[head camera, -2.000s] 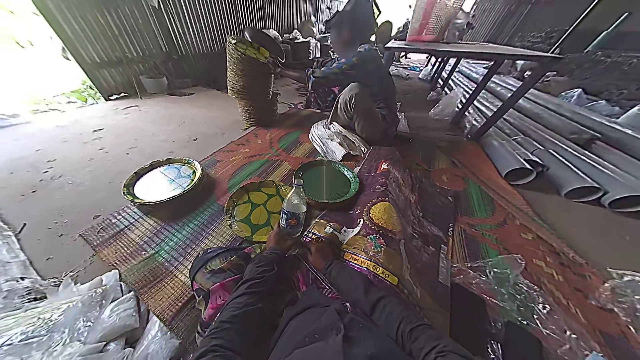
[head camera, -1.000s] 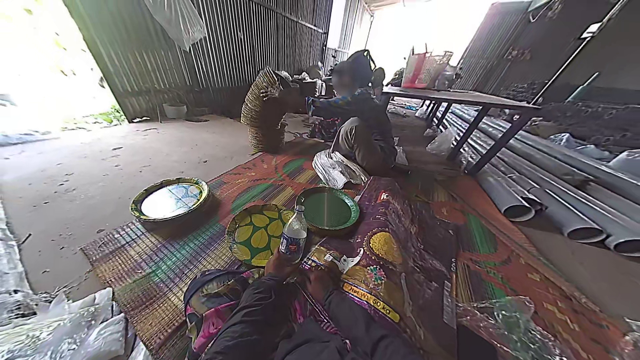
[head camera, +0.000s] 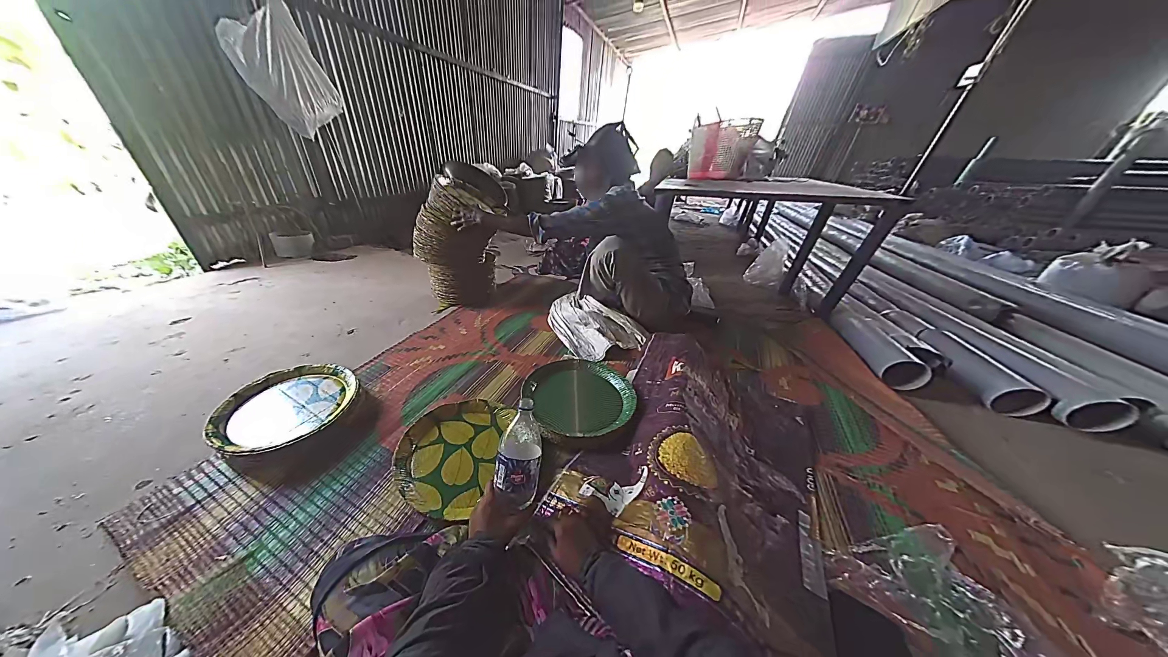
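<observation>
My left hand (head camera: 495, 516) grips a clear plastic bottle (head camera: 518, 461) with a label and blue near its base, held upright. Just to its right, my right hand (head camera: 579, 537) is low over a purple printed sack (head camera: 675, 566), close to a crumpled white piece (head camera: 622, 495); whether its fingers hold anything cannot be told. Behind the bottle lies a round tray with yellow leaf shapes (head camera: 443, 465). A round green tray (head camera: 581, 401) lies beyond it. Farther left is a round tray with a pale, shiny centre (head camera: 287, 412).
A person (head camera: 630, 246) sits ahead on the woven mat (head camera: 301, 538), one hand on a leaning stack of round trays (head camera: 452, 251). A table (head camera: 785, 190) bears a red and white basket (head camera: 721, 151). Grey pipes (head camera: 967, 356) lie at the right; clear plastic wrap (head camera: 931, 584) is nearer.
The view has tilted upward. The seated person's arm has reached to the tray stack, which leaned differently a second ago. My hands and the bottle stay in about the same place.
</observation>
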